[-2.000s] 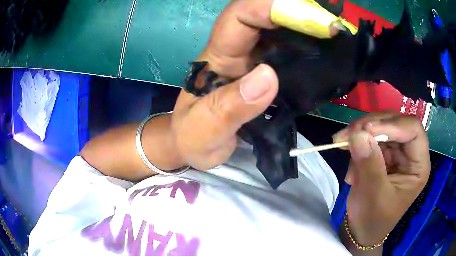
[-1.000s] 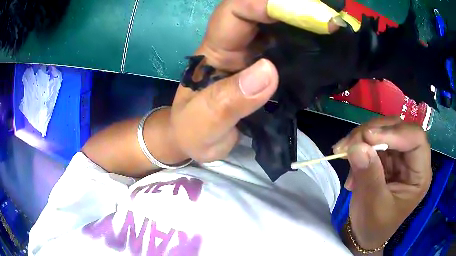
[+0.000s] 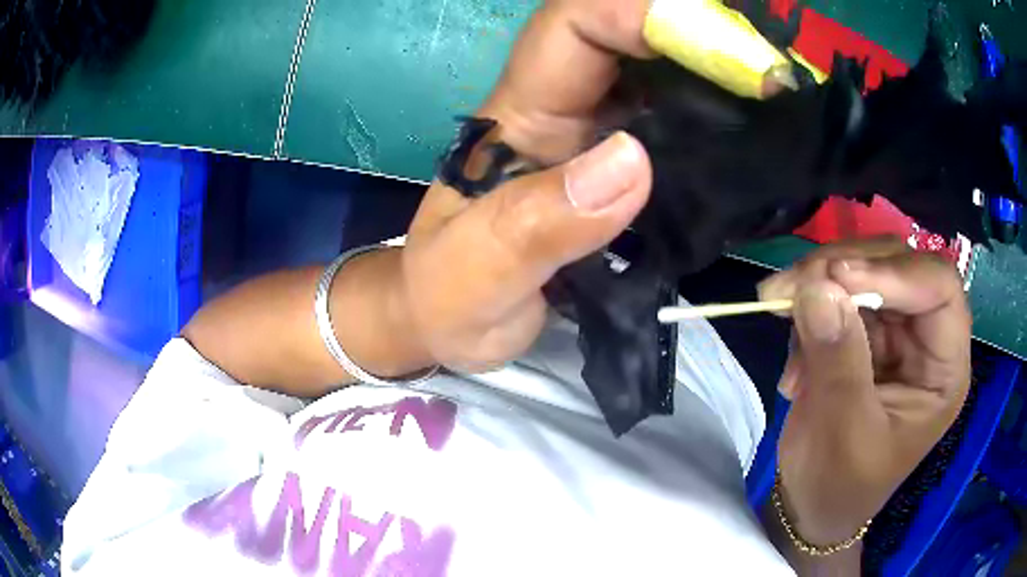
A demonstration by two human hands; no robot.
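A black, thin, ragged petal piece (image 3: 721, 158) spreads from my left hand toward the right, with a flap hanging down over the white shirt. My left hand (image 3: 529, 214) grips it between the thumb and fingers; yellow tape (image 3: 715, 43) wraps a fingertip. A small black loop sticks out at the left of that hand. My right hand (image 3: 873, 361) pinches a cotton swab (image 3: 738, 309) lying nearly level. The swab's left tip is at the right edge of the hanging flap; its other white tip shows past my thumb.
A green table (image 3: 372, 79) spans the top. A red packet (image 3: 850, 220) lies partly hidden behind the black piece, with a blue slim object (image 3: 992, 68) at the right. A dark fringed heap (image 3: 68, 51) is at the upper left. A blue bin (image 3: 158, 225) holds crumpled white plastic (image 3: 88, 220).
The swab tip has moved down the flap's edge and then back up. The swab is now closer to level. My left hand and the black piece have shifted slightly right.
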